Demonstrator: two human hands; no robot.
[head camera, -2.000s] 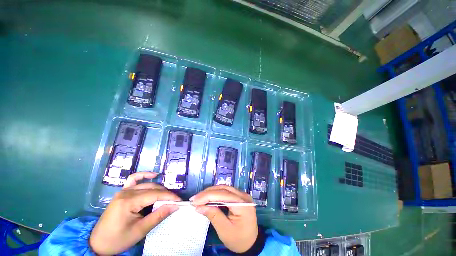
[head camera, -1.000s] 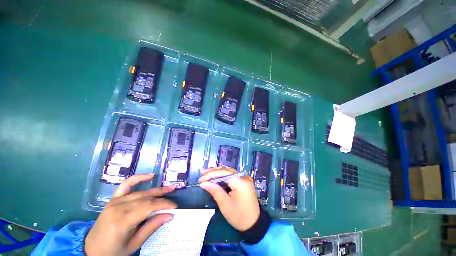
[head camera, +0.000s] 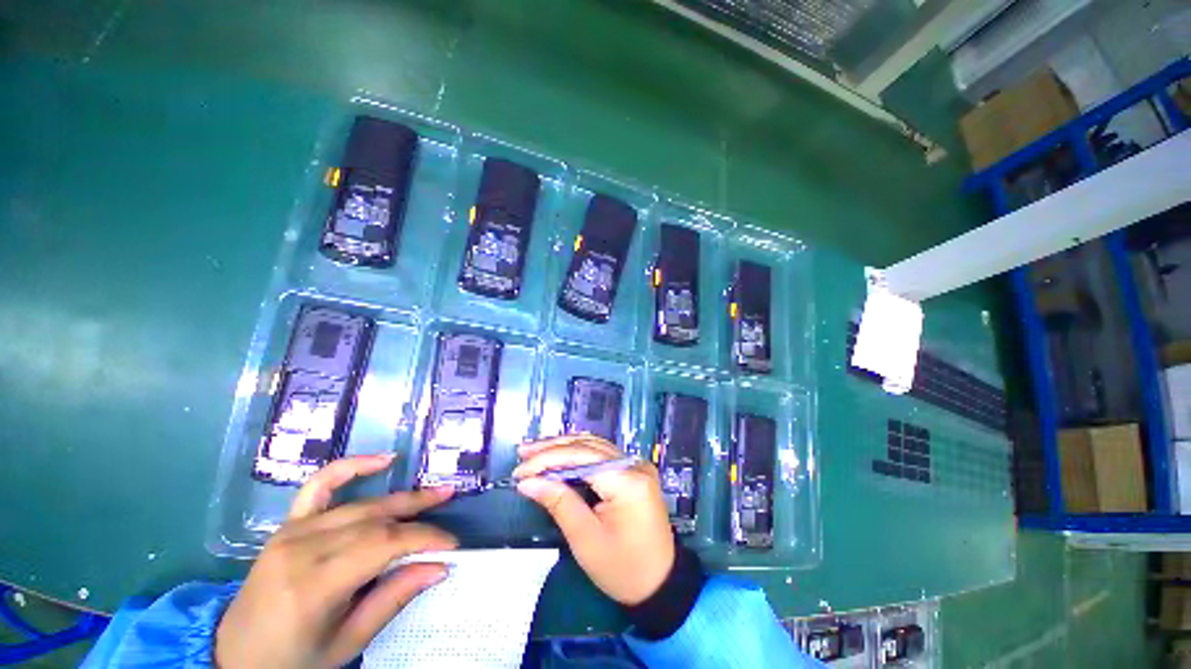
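Note:
My left hand (head camera: 333, 569) holds a white dotted sticker sheet (head camera: 464, 608) between thumb and fingers, below the tray's near edge. My left index fingertip is at the lower end of a black phone unit (head camera: 459, 408) in the near row. My right hand (head camera: 594, 510) holds slim pale tweezers (head camera: 588, 469) like a pencil. Their tip points left to that same lower end; any small part at the tip is too small to tell. The clear blister tray (head camera: 523, 332) holds black units in two rows of pockets. My right hand partly hides a near-row unit (head camera: 593, 408).
A white post (head camera: 1045, 225) with a white paper (head camera: 889, 340) stands right of the tray. A black pad strip (head camera: 960, 392) and small black pads (head camera: 909, 451) lie there. A second blister tray (head camera: 869, 638) is at the lower right. Blue shelving (head camera: 1134, 353) holds cardboard boxes (head camera: 1101, 467).
From two seconds ago, the tweezers moved from the sheet's top edge to the unit's lower end, and the sheet is lower. Over the last second the hands barely moved; the view shifted slightly.

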